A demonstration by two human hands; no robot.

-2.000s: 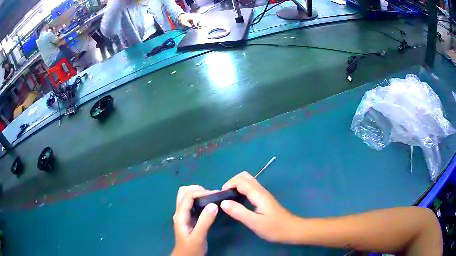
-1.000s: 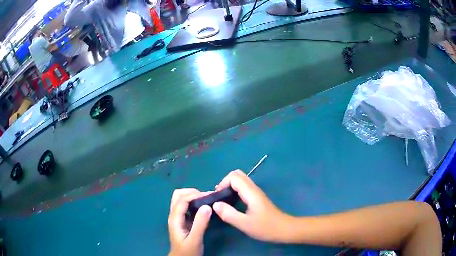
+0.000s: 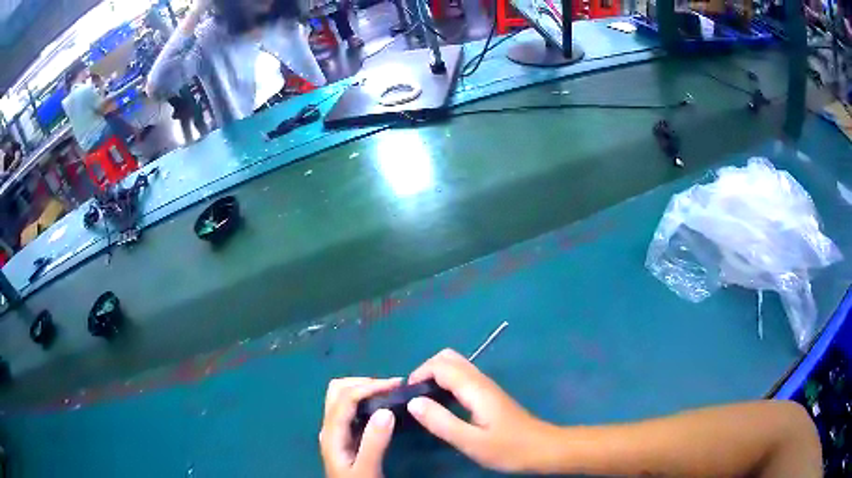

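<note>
A black housing (image 3: 400,396) is held edge-on between both hands above the blue-green bench at the lower middle. My left hand (image 3: 358,425) grips its left end, thumb on the near side. My right hand (image 3: 476,411) grips its right end with thumb and fingers. The thin silver shaft of a screwdriver (image 3: 489,341) sticks out beyond my right hand, pointing up and right. Its handle is hidden, so I cannot tell whether the hand holds it. The inside of the housing is not visible.
Open black housings (image 3: 218,219) sit on the green conveyor at the left. A crumpled plastic bag (image 3: 747,238) lies at the right, beside a blue bin (image 3: 811,369). A tied black cable (image 3: 667,142) lies on the conveyor. A person (image 3: 238,61) stands across the line.
Both hands still hold the housing, now tilted slightly differently. The view has shifted, so the bench things appear lower. The person across the line has moved back from the dark plate.
</note>
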